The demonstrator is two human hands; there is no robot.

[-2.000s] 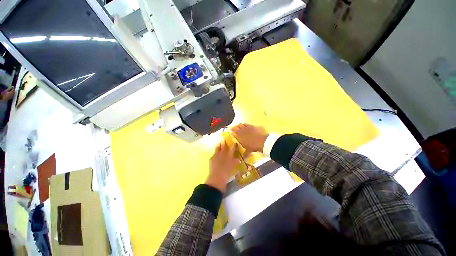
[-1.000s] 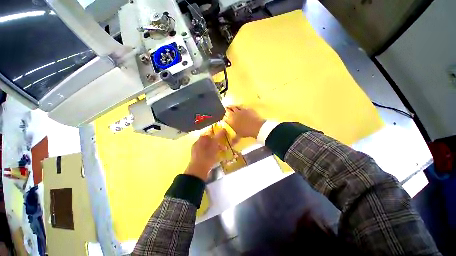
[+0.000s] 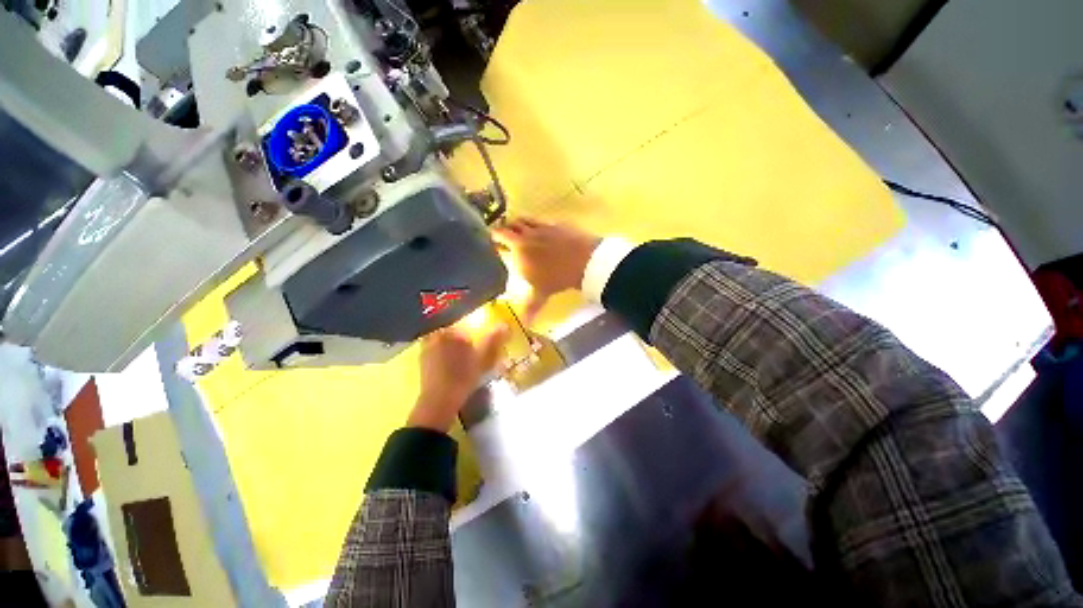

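A yellow garment panel (image 3: 701, 131) lies on the machine bed, spreading to the left and right of the sewing machine head (image 3: 398, 267). A brass-coloured bar with a squarish bracket (image 3: 531, 360) points toward the needle area, between my hands. My left hand (image 3: 451, 366) is at the front edge of the head, left of the bar, with fingertips blurred in glare. My right hand (image 3: 550, 264) is right of the bar, fingers bent down on yellow fabric beside the needle area. What the fingertips touch is partly hidden by glare and the head.
A tan panel with a dark brown square (image 3: 154, 544) lies at the lower left, beside a rust-brown swatch (image 3: 83, 434) and a navy bundle (image 3: 86, 534). A black cord (image 3: 944, 200) crosses the metal table at right. The screen's edge is at upper left.
The view has moved closer to the machine head. The yellow strip seen raised between my fingers earlier no longer shows clearly. My hands are farther apart, on either side of the bar.
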